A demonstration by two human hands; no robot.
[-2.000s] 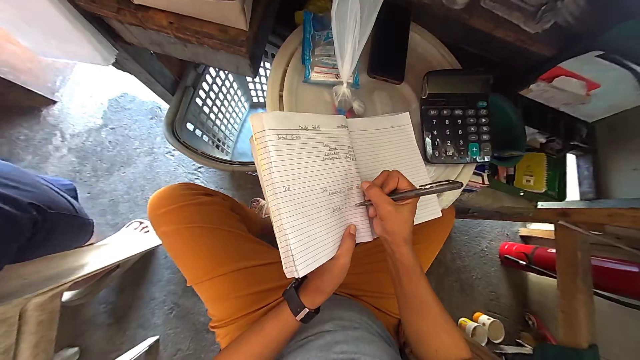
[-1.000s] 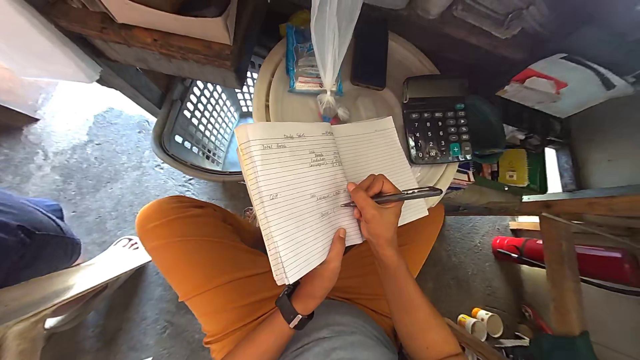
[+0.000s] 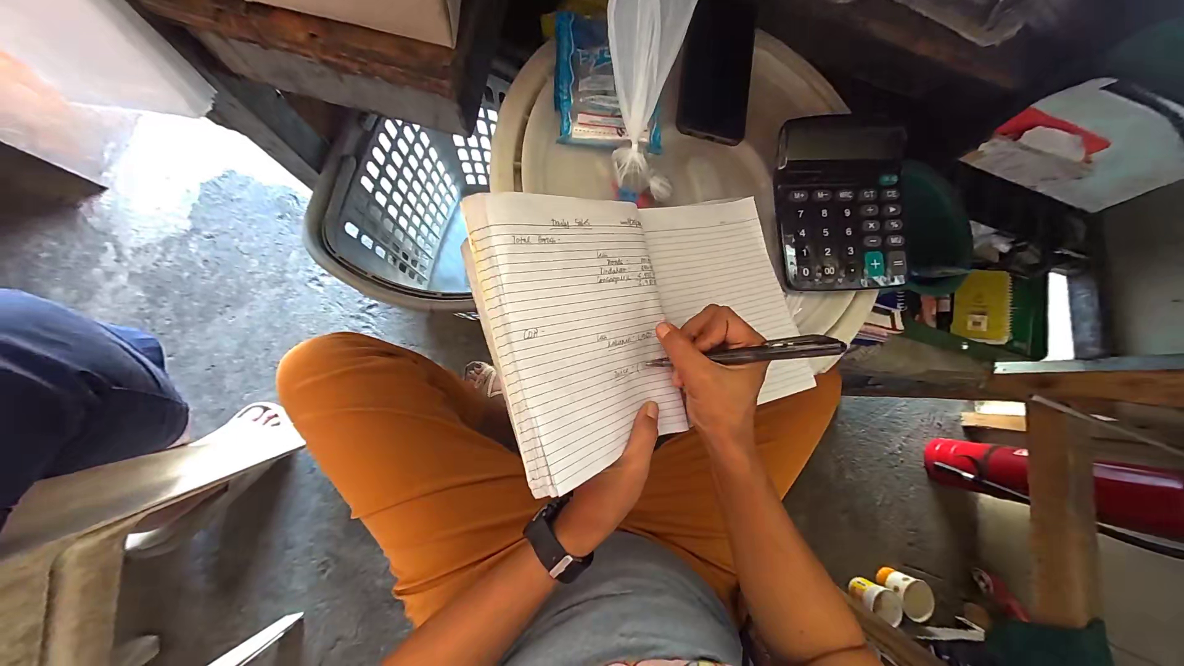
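An open ruled notebook (image 3: 573, 407) with handwriting on its left page lies tilted over my lap, its top edge against a round plastic stool or table (image 3: 740, 176). My left hand (image 3: 620, 481) holds the notebook from below, thumb on the left page's lower right part and fingers hidden underneath. In my right hand (image 3: 717, 370) is a dark pen (image 3: 786, 349), its tip at the lower written lines near the fold. A black calculator (image 3: 840, 203) sits to the right of the notebook. Beyond the notebook are a dark smartphone (image 3: 717, 74), a knotted clear plastic bag (image 3: 638, 83) and a blue packet (image 3: 583, 83).
A grey perforated plastic basket (image 3: 407, 203) stands left of the round top, beneath a wooden shelf (image 3: 370, 65). A person's dark-clothed leg (image 3: 83, 398) is at far left by a bench (image 3: 176, 472). At right are a wooden frame (image 3: 1064, 518), a red cylinder (image 3: 1128, 495) and small containers (image 3: 906, 592).
The pen tip and my right hand have shifted slightly on the page. My left hand still holds the notebook, and the pen stays in my right hand.
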